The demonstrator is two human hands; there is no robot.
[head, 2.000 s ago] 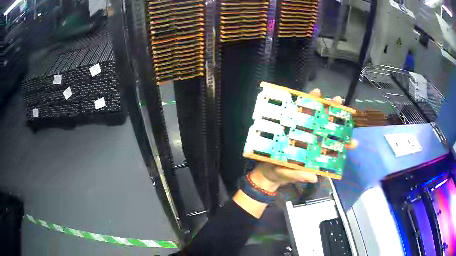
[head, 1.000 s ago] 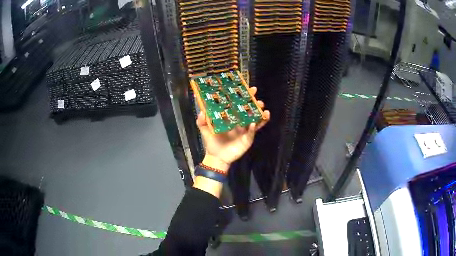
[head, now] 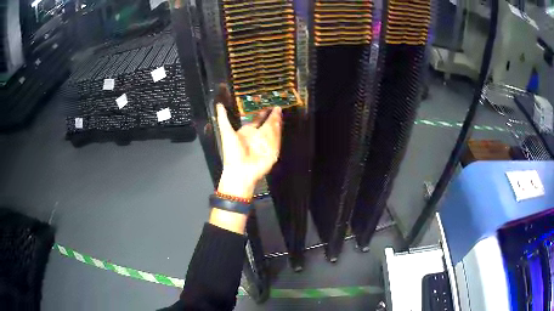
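Observation:
The green PCB panel (head: 270,100) with orange edge strips lies in the left column of the tall black magazine rack (head: 302,67), below a stack of orange-edged panels. Only its front part shows; the rest is hidden inside the rack. My left hand (head: 252,143) is palm up in front of it, with thumb and fingers apart. Its fingertips are at the panel's front edge and the thumb is beside the rack's left upright. It does not grip the panel. My right hand is not in view.
Two more rack columns stand to the right, with orange-edged panels (head: 343,24) at the top. A blue-grey machine (head: 480,188) and a white tray (head: 416,267) with a black keyboard (head: 434,291) are at lower right. Stacked black racks (head: 130,100) stand at left. Green-white tape (head: 322,293) crosses the floor.
The panel, tilted on my left hand in front of the rack a second ago, is now in the left column. My left hand has opened and sits slightly further left.

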